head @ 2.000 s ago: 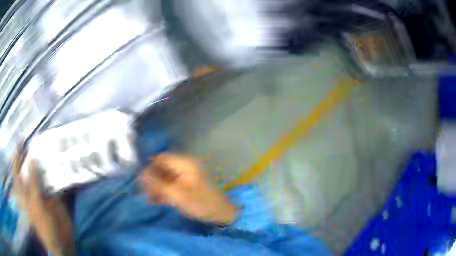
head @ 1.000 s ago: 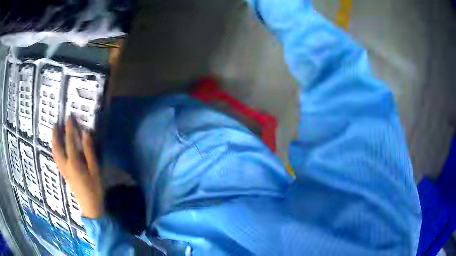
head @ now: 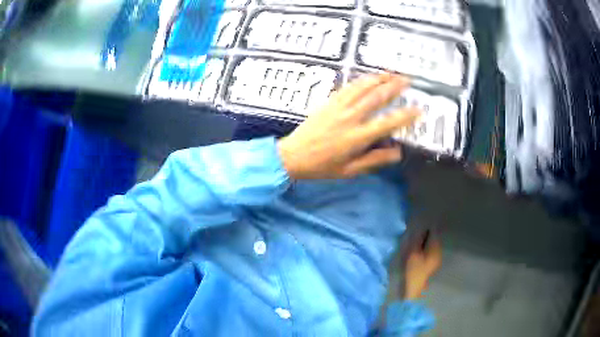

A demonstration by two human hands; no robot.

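Note:
The tray (head: 353,41) holds silver-grey phone middle frames in a grid of pockets; one frame (head: 289,85) lies in the front row. My left hand (head: 342,128) is over the front right pocket, fingers spread, touching a frame (head: 431,125) and partly covering it. The frame lies in or on its pocket; the exact fit is hidden. My right hand (head: 422,263) is low at the right, off the bench, small and blurred. A short dark thing shows at its fingertips, too blurred to name. Blue film (head: 191,39) lies over the tray's left pockets.
The green bench top (head: 66,52) is left of the tray. White sheets (head: 529,99) hang beside a dark layered stack at the right. Blue crates (head: 85,178) stand at the left. Grey floor (head: 513,289) shows at the lower right.
The view has swung round, bringing the tray to the top middle. My left hand held a frame two seconds ago; now its fingers are spread over one at the tray. My right hand has come down from above.

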